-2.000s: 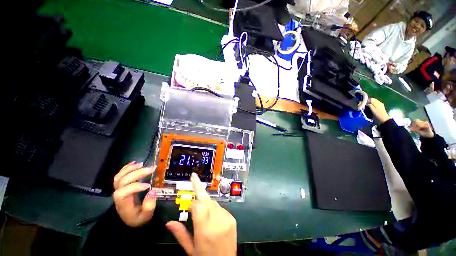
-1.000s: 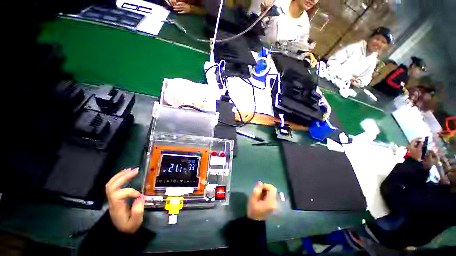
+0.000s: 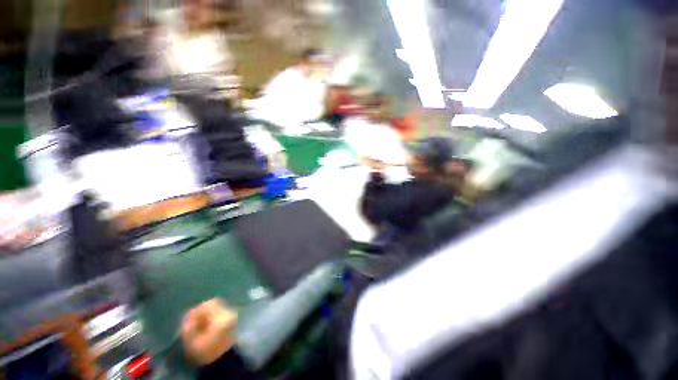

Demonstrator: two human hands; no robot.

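The frame is strongly blurred. The clear test jig (image 3: 111,326) is cut off at the lower left. Part of its orange surround (image 3: 78,349) and the red switch (image 3: 139,365) show. The thermostat panel (image 3: 33,365) is a dark patch at the bottom left edge; its digits cannot be read. My right hand (image 3: 210,330) is right of the jig, over the green bench, with fingers curled; blur hides whether it holds anything. My left hand is not in view.
A flat black foam sheet (image 3: 291,241) lies right of the jig. A blue block (image 3: 279,185) is behind it. A person in dark clothes (image 3: 409,197) is beyond. A large white and dark blurred shape (image 3: 505,260) fills the lower right. Other people are at the back.
The view has swung right and upward, bringing ceiling lights in. The jig has shifted to the lower left, and my left hand has gone out of the picture. A white and dark shape has appeared at right.
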